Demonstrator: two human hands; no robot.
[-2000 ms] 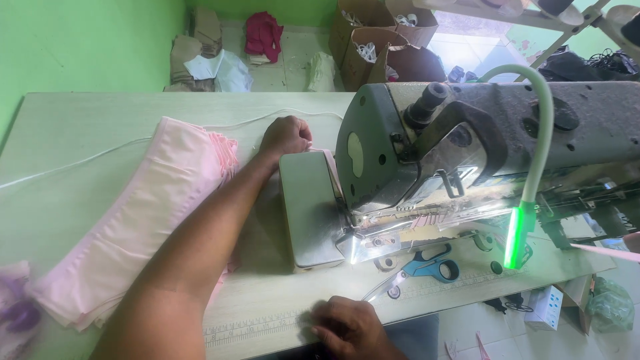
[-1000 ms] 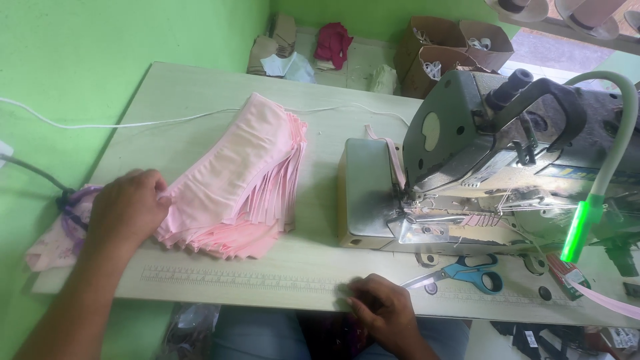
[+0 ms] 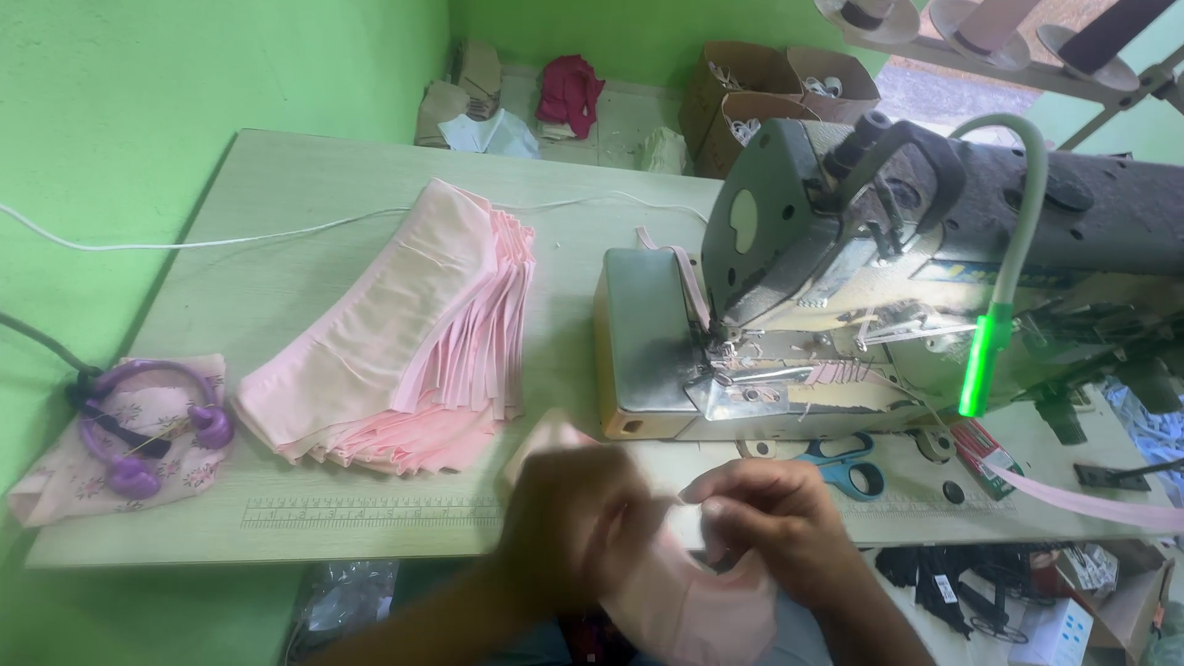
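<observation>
My left hand (image 3: 583,523), blurred, is closed on a pale pink fabric piece (image 3: 698,601) near the table's front edge. Close to its right, my right hand (image 3: 772,523) pinches the edge of that same piece between thumb and fingertips. The cloth hangs below both hands over my lap. A fanned stack of pink fabric pieces (image 3: 379,314) lies to the left on the table. Behind my hands stands an industrial sewing machine (image 3: 832,277), with a pink strip at its needle area. Blue-handled scissors (image 3: 846,467) lie just beyond my right hand.
Purple headphones (image 3: 153,425) rest on floral cloth (image 3: 55,490) at the left. A printed ruler scale (image 3: 370,511) runs along the front edge of the table (image 3: 305,203). A glowing green lamp (image 3: 976,370) hangs by the machine. Cardboard boxes (image 3: 712,139) stand behind; a white cable (image 3: 231,242) crosses the table.
My left hand has moved right from the fanned stack to beside my right hand. A pink piece now hangs between both hands. The camera view has shifted.
</observation>
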